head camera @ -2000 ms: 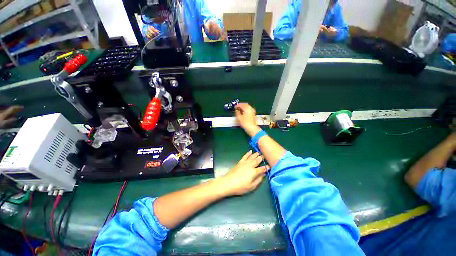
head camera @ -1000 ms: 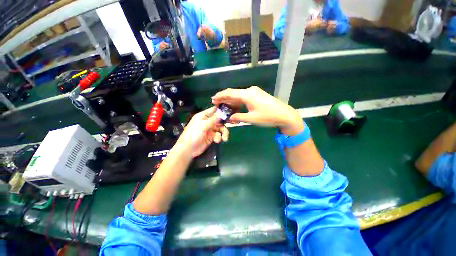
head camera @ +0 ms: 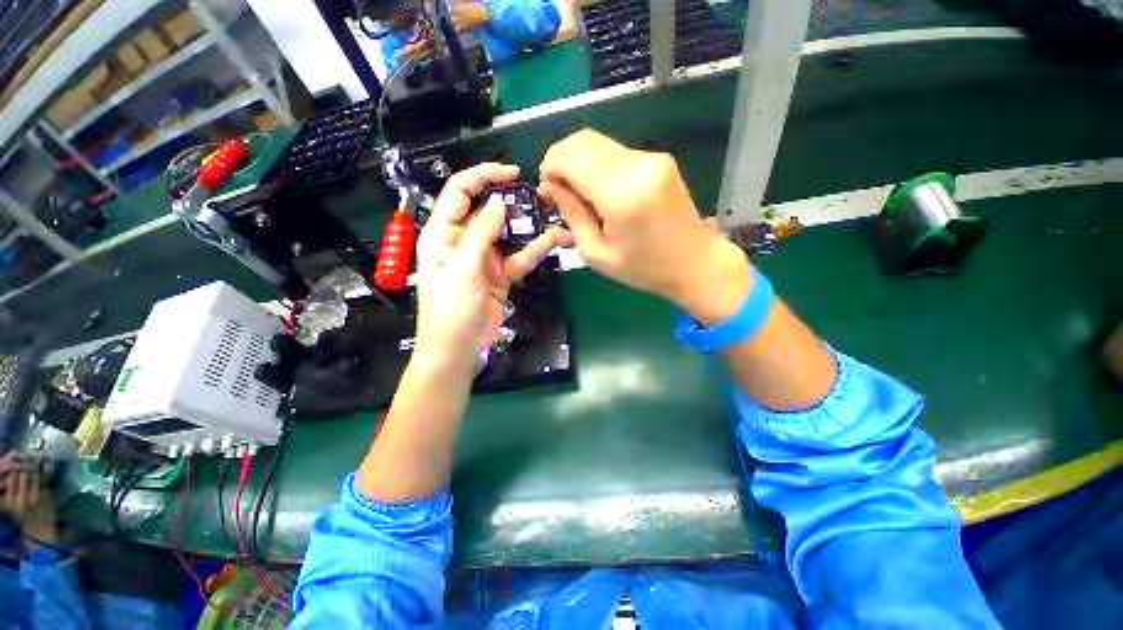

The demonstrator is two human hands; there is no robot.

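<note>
A small dark electronic module (head camera: 522, 214) with white patches is held above the bench, between both hands. My left hand (head camera: 467, 265) holds it by its edges between thumb and fingers. My right hand (head camera: 628, 215), with a blue wrist strap, is at the module's right side with fingertips pinched together; whether they grip the module or a small part of it cannot be told. The black test fixture (head camera: 345, 369) lies behind and left of my left hand, partly hidden by it.
Red-handled toggle clamps (head camera: 395, 251) stand on the fixture. A white vented box (head camera: 203, 366) with leads is at left. A white post (head camera: 761, 123) rises beyond my right hand, a metal fitting (head camera: 757, 236) at its foot. A solder spool (head camera: 926, 219) is at right. A person's hand (head camera: 22, 486) shows lower left.
Two seconds ago my right hand was at the module on the far strip; one second ago both hands held it. Now the module's white-patched face shows between the hands, and the view has shifted.
</note>
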